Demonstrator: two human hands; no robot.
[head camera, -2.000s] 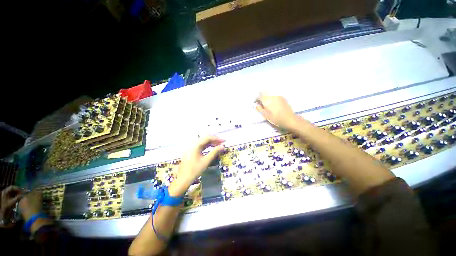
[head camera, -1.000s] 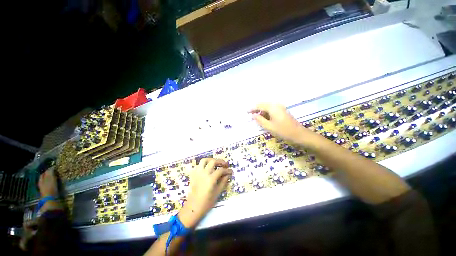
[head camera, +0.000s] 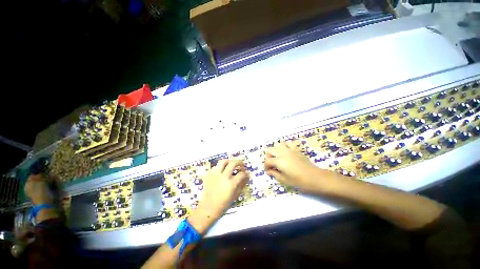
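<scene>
My left hand (head camera: 223, 185), with a blue strap (head camera: 184, 236) at the wrist, is over the circuit board panels (head camera: 363, 141), fingers bent down at the parts. My right hand (head camera: 289, 165) is just to its right over the same panels, fingertips curled down and close together. Whether either hand pinches a component cannot be told; the fingertips are small and glare-lit. Several small dark loose components (head camera: 243, 128) lie on the white surface behind the hands.
A stepped stack of board panels (head camera: 118, 131) and a brown grainy heap (head camera: 71, 160) are on a green mat at left. Red (head camera: 136, 96) and blue (head camera: 176, 84) angular shapes are behind. A long open cardboard box (head camera: 295, 23) lies beyond. Another person's hand (head camera: 39, 189) is at far left.
My right hand has moved from the loose components on the white surface forward and down onto the panels, beside my left hand. My left hand has stayed over the panels since a second ago.
</scene>
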